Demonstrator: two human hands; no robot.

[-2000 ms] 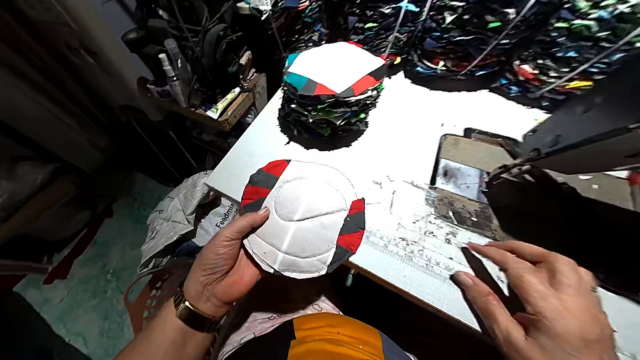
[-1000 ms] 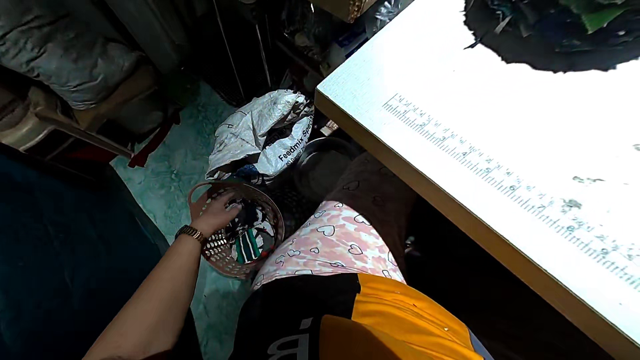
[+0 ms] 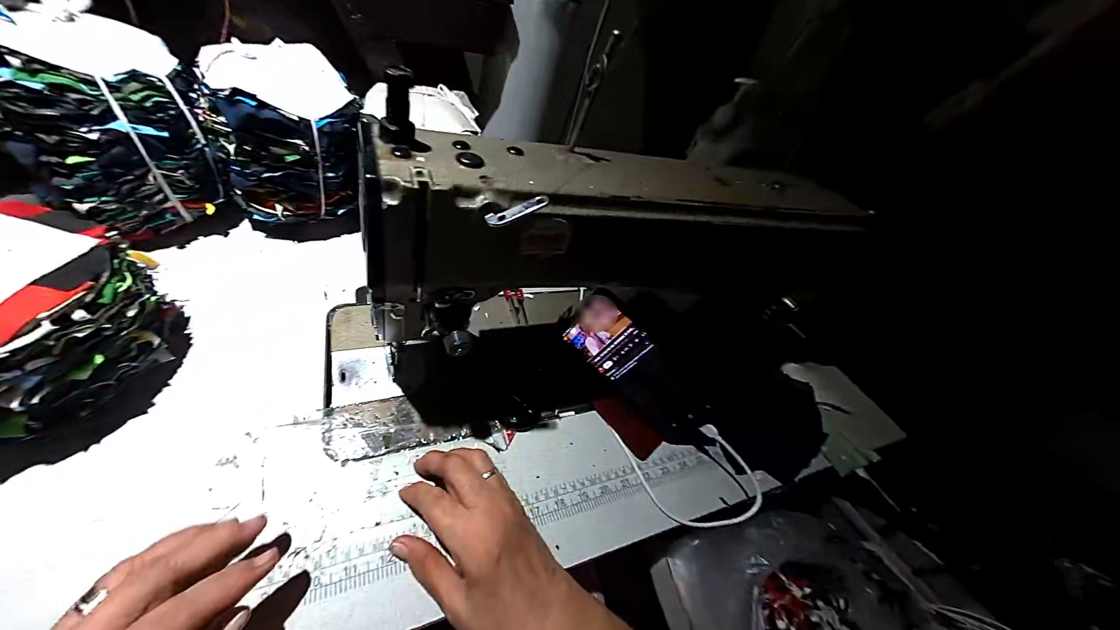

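My left hand (image 3: 179, 573) is low at the left over the white sewing table (image 3: 262, 490), fingers apart, nothing in it. To its right my right hand (image 3: 477, 534), with a ring on one finger, hovers or rests by the ruler markings (image 3: 577, 494) printed along the table's front; it holds nothing. Ahead stands an industrial sewing machine (image 3: 525, 201), its needle plate (image 3: 363, 372) lit and its far end in darkness. A stack of round fabric pieces (image 3: 79, 350) topped with red, white and black sits at the left.
Two tied stacks of fabric pieces (image 3: 105, 157) (image 3: 280, 166) stand behind. A phone with a lit screen (image 3: 612, 341) lies right of the needle area, a white cable (image 3: 700, 525) looping near it. A clear plastic bag (image 3: 787, 569) with red scraps is at the lower right.
Two seconds ago my left hand held a round padded fabric piece; one second ago it was down in a basket on the floor. Now it is above the table, empty. The view has swung right.
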